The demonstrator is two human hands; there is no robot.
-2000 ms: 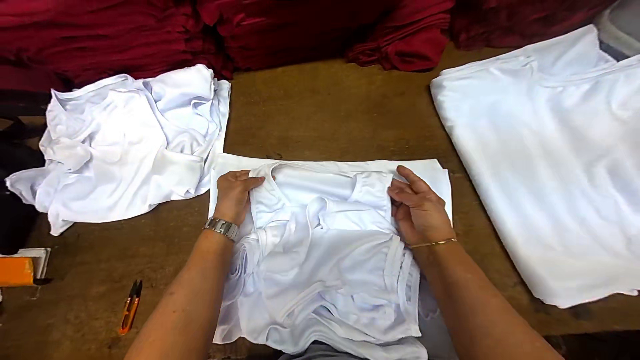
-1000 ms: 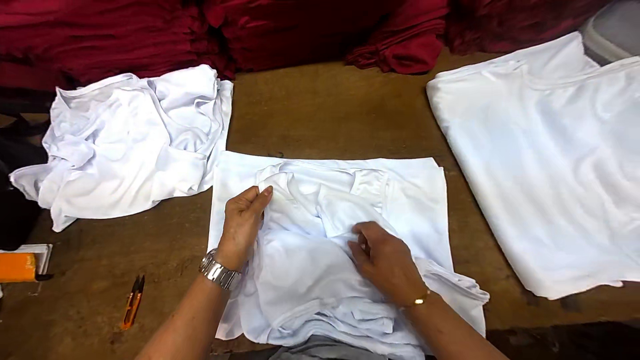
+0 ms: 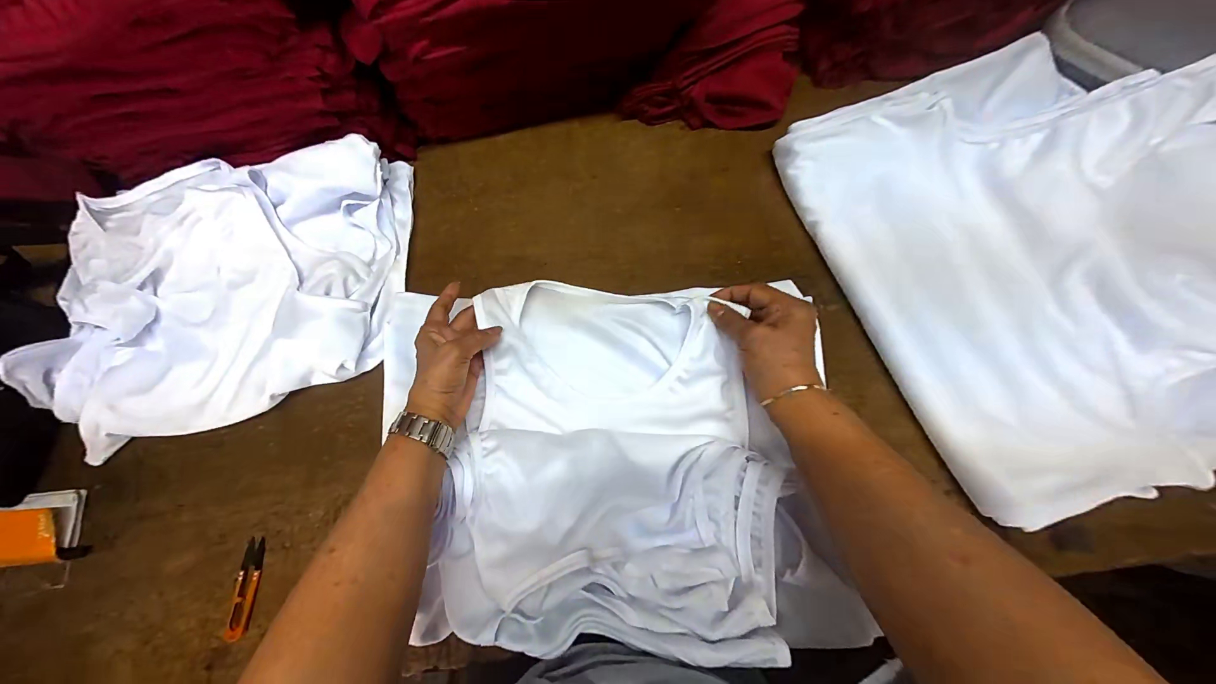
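Note:
A white sleeveless garment [image 3: 608, 408] with a scooped neckline lies partly folded on other white fabric in front of me. My left hand [image 3: 451, 356], with a metal watch at its wrist, is at the garment's left shoulder, the edge between thumb and fingers. My right hand [image 3: 769, 337], a thin bracelet at its wrist, pinches the right shoulder strap. Below the neckline the cloth lies in bunched layers near the table's front edge. A crumpled white garment pile [image 3: 209, 294] is at the left, and a large smooth stack of white fabric [image 3: 1007, 275] at the right.
Orange-handled thread snips [image 3: 245, 589] lie left of my left forearm. An orange box [image 3: 27, 537] sits at the left edge of the wooden table [image 3: 589, 209]. Stacks of dark red fabric [image 3: 532, 57] line the back, and a grey object [image 3: 1140, 38] is at the back right.
The garment's neckline, bunched a second ago, now lies spread open. My right hand has moved from the middle of the cloth up to the right shoulder strap.

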